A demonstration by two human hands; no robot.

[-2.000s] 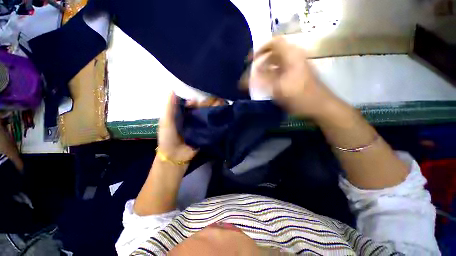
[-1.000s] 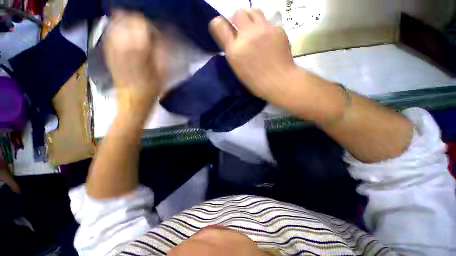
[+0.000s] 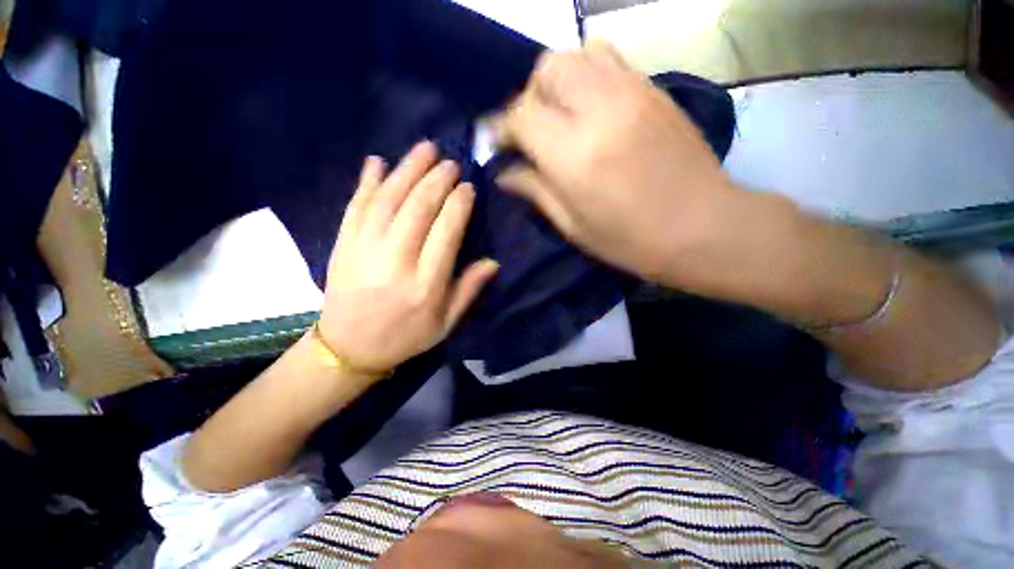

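Note:
A large navy fabric panel (image 3: 278, 100) lies flat over the left and middle of the white table. My left hand (image 3: 403, 258) rests palm down on it with the fingers slightly apart. A smaller folded navy piece (image 3: 545, 300) lies to the right of my left hand and hangs over the table edge, with a pale white part (image 3: 600, 342) under it. My right hand (image 3: 617, 156) is over the navy fabric, its fingers bent with thumb and fingertips near the seam between the pieces. It is blurred, and whether it pinches the cloth is hard to tell.
The beige machine bed (image 3: 834, 39) runs along the back right of the table. The green-marked front edge (image 3: 228, 340) lies before me. Brown cardboard (image 3: 89, 289) and another navy piece (image 3: 33, 167) are at the left. Dark fabric covers my lap.
The large panel now lies spread flat across the left and middle. My left hand came down and right onto it. My right hand moved slightly right and down, and the smaller piece lies beside the panel.

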